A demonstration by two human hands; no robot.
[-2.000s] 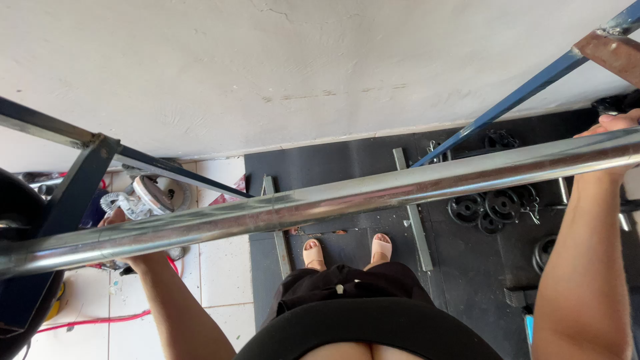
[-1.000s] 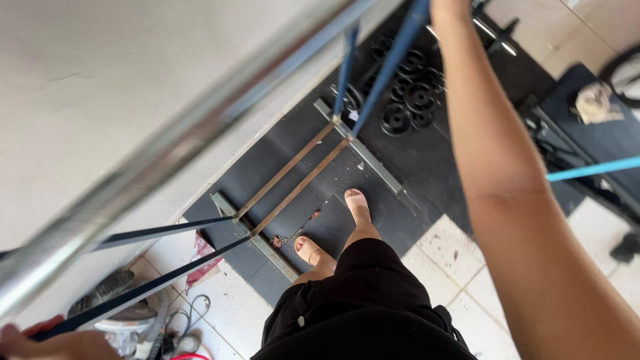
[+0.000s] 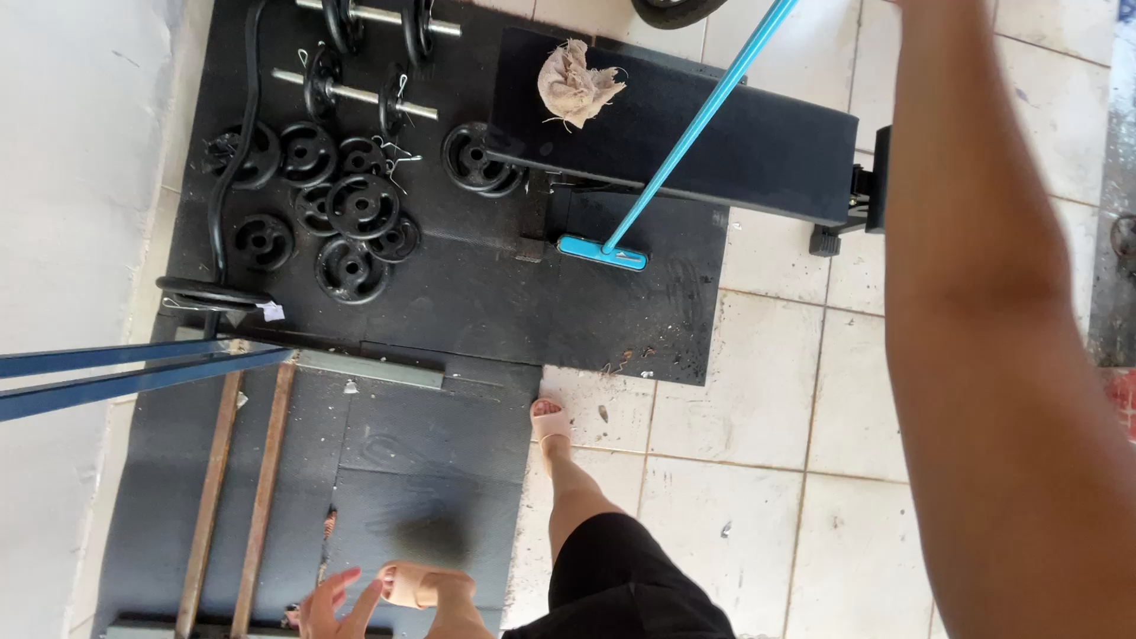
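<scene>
My left hand (image 3: 335, 608) shows at the bottom edge, fingers apart and holding nothing, beside my sandalled foot. My right arm stretches up the right side, and its hand lies beyond the top edge, so what it holds is hidden. Left of that arm, a light blue broom or squeegee (image 3: 679, 151) leans across a black padded bench (image 3: 772, 151), its head on the black mat. A crumpled beige cloth (image 3: 577, 84) lies on the bench. Black weight plates (image 3: 362, 206) are piled on the mat, near two loaded dumbbells (image 3: 355, 93).
Blue metal uprights (image 3: 142, 382) of a rack stand at the left, joined to rusty floor bars (image 3: 263, 497). A curved black bar (image 3: 232, 177) lies by the wall. Part of a wheel (image 3: 679, 11) shows at the top. Dirt bits lie on the white tiles (image 3: 728, 524).
The view has swung right, away from the wall. The long metal barbell seen earlier, with my hands at it, is out of view. My left hand is now off it, with fingers spread.
</scene>
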